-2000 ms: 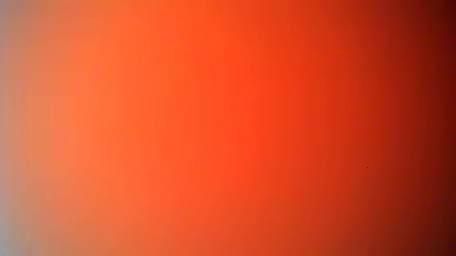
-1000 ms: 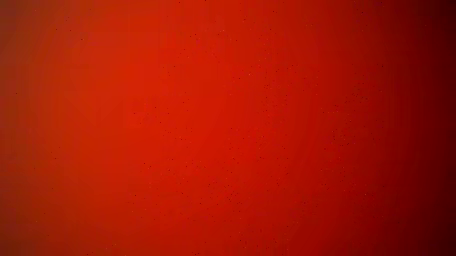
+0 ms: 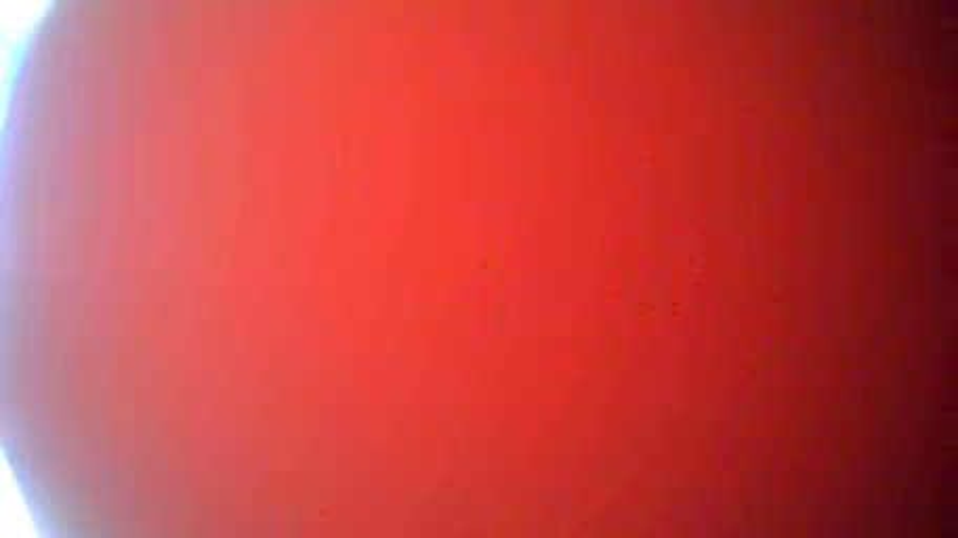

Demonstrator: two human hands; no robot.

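Note:
A blurred red surface (image 3: 420, 263) lies right against the lens in the head view and covers almost the whole picture. It is brighter at the left and middle and turns nearly black at the right edge. It has no readable shape or detail, so I cannot tell what it is. No outline of my left hand or my right hand can be made out. No work object, tool or table shows; all is hidden behind the red cover.
Bright white-blue light shows at the upper left corner and the lower left corner, past the curved edge of the red surface. Nothing else can be made out.
The red has changed from orange to dark red and now to a brighter red. White light now shows at the left corners, where none showed one second ago.

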